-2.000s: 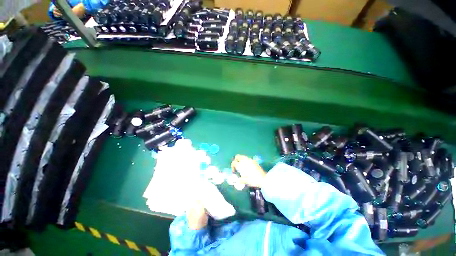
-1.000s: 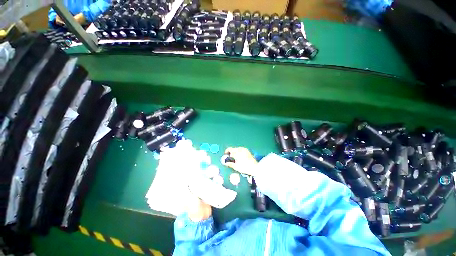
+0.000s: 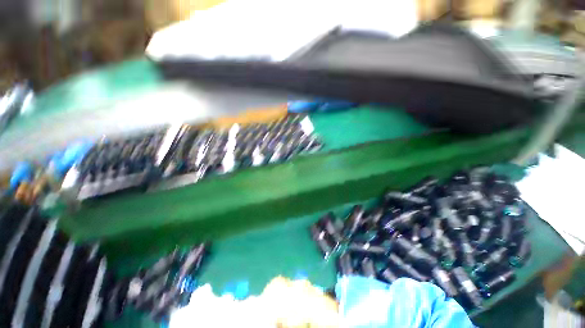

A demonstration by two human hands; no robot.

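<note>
The view is motion-blurred. My right hand [image 3: 298, 300] is a washed-out shape at the bottom edge, with its light-blue sleeve to the right; whether it holds anything cannot be made out. My left hand is not visible. The white sheets or pouches [image 3: 211, 311] lie at the bottom edge, left of my right hand and partly cut off. A few blue discs [image 3: 237, 288] show just behind them. A loose heap of black cylinders [image 3: 442, 234] lies at the right, and a smaller group of black cylinders [image 3: 157, 282] lies at the left.
Stacked black trays [image 3: 38, 275] stand at the left. Beyond the green ledge [image 3: 288, 182], rows of black cylinders [image 3: 244, 147] lie on the back level. A large black tray [image 3: 359, 77] with white material is above. White paper [image 3: 558, 192] lies far right. Another person's blue sleeve [image 3: 74, 157] shows far left.
The camera has swung up and tilted, so the bench sits lower and the upper tray and right-hand paper show. My left hand has left the picture; my right hand is at the bottom edge.
</note>
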